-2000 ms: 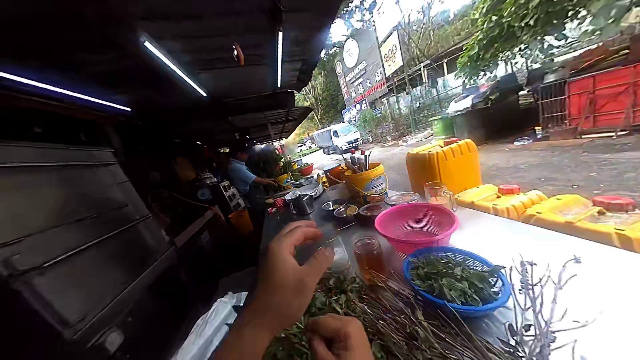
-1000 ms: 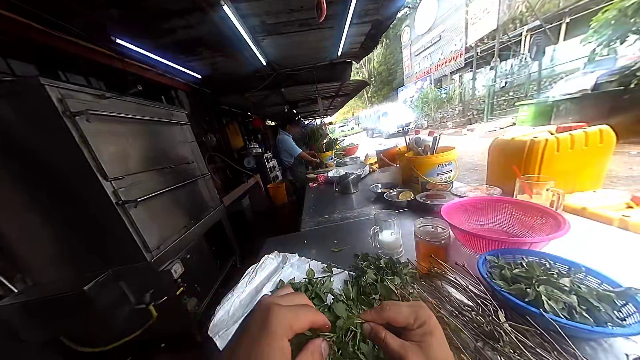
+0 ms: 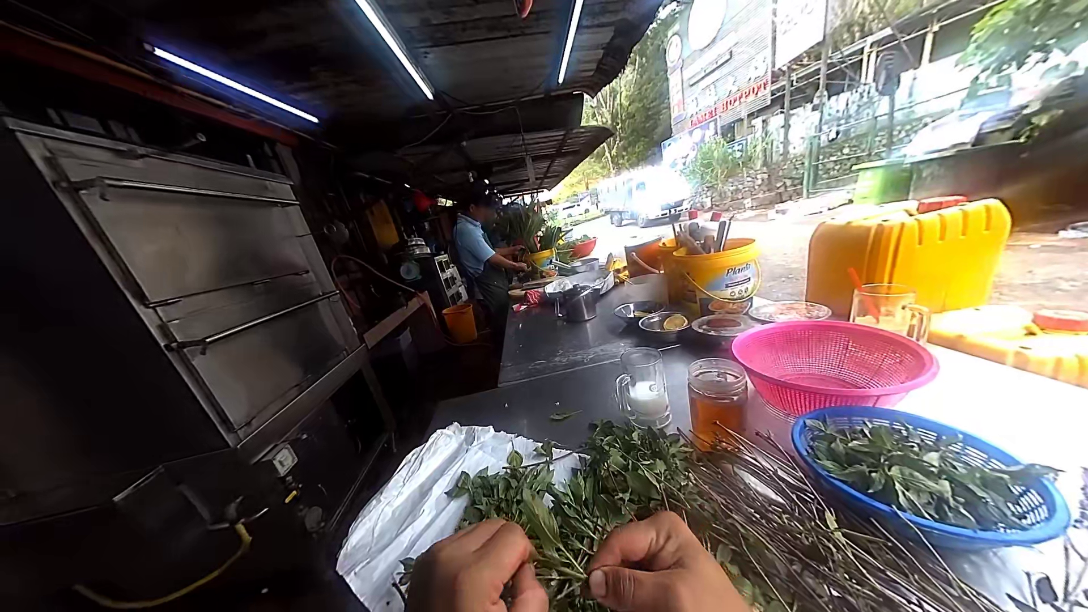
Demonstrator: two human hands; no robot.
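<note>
Low in the view, my right hand (image 3: 659,565) pinches the stem of a leafy herb sprig (image 3: 544,529) between thumb and forefinger. Just left of it, my left hand (image 3: 484,568) has its fingers closed at the sprig's leaves; whether it grips them is hidden. Both hands are over a pile of green herbs (image 3: 637,463) lying partly on a crumpled white plastic sheet (image 3: 399,501). Thin bare stems (image 3: 782,501) spread to the right of the pile. Picked leaves fill a blue plastic basket (image 3: 935,531) beyond the stems.
Behind the herbs stand a glass mug with white liquid (image 3: 646,399) and a jar of amber liquid (image 3: 716,408). A pink colander (image 3: 833,374), metal bowls (image 3: 663,325) and a yellow bucket of utensils (image 3: 718,276) are farther back. A person (image 3: 484,251) works at the counter's far end.
My left hand was raised, fingers spread, two seconds ago; it has come down to the herbs beside my right hand. The view has turned right to left since then.
</note>
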